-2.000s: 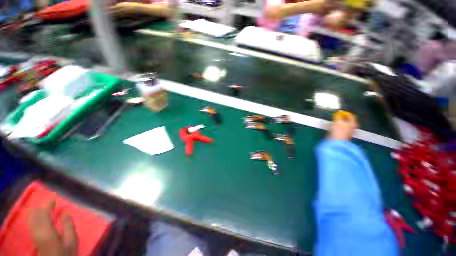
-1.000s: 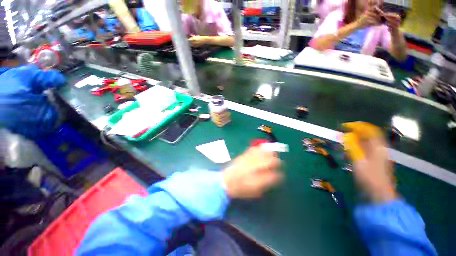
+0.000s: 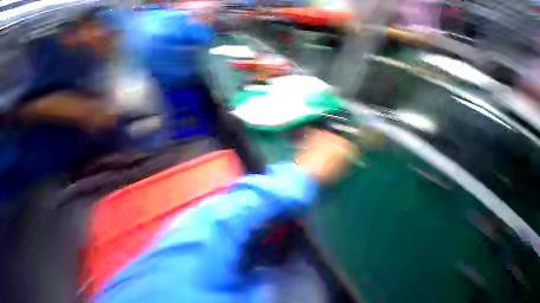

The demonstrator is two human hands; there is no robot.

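Observation:
The picture is strongly blurred. My left hand [image 3: 324, 155], in a blue sleeve, is over the bench near the green tray [image 3: 281, 121]. Its fingers and anything in them cannot be made out. My right hand is not in view. The green tray holds white items [image 3: 296, 93]. A blurred brownish shape, possibly the bottle [image 3: 372, 137], stands just right of my left hand. Faint streaks lie on the green bench [image 3: 379, 237] at the right; I cannot tell what they are.
A red compartment tray [image 3: 166, 192] lies beside my left arm. Red items [image 3: 260, 65] lie on the bench behind the green tray. A person in blue [image 3: 166, 44] is at the upper left, with a blue object [image 3: 189, 112] below. A pale strip [image 3: 438, 163] borders the dark conveyor.
The view has swung left and blurred. My left hand has moved from beside the white paper to near the green tray. My right hand has left the picture.

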